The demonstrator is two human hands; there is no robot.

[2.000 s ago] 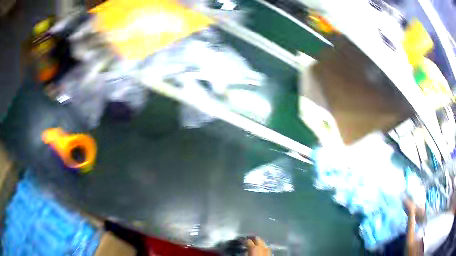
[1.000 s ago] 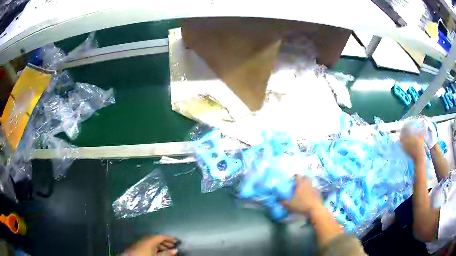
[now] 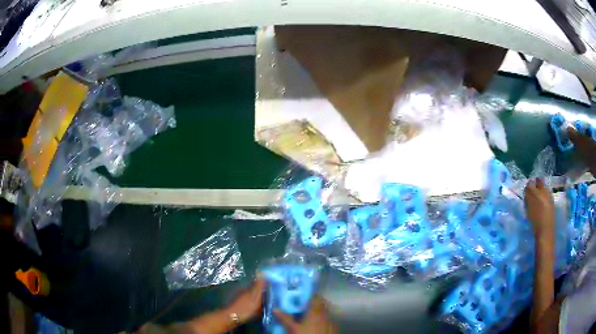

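Note:
A bagged light-blue controller shell (image 3: 291,286) is held upright at the bottom centre, over the dark bench. My left hand (image 3: 245,301) touches its left edge, with the fingers at its side. My right hand (image 3: 310,318) holds its lower right part, cut off by the bottom edge of the picture. A pile of bagged blue shells (image 3: 451,235) lies on the bench to the right. One bagged shell (image 3: 312,214) lies at the left end of this pile. The fingertips are partly hidden by the shell and blurred.
An empty poly bag (image 3: 206,262) lies left of my hands. A yellow-orange packet (image 3: 53,124) rests by crumpled film (image 3: 124,130). An opened cardboard sheet (image 3: 340,78) stands behind the pile. A tape dispenser (image 3: 31,282) is far left. A co-worker's arm (image 3: 541,241) reaches in at right.
The view first swings right and levels, then shifts slightly left. My right hand has come from the pile to the bottom centre with a bagged shell. My left hand has risen to meet it.

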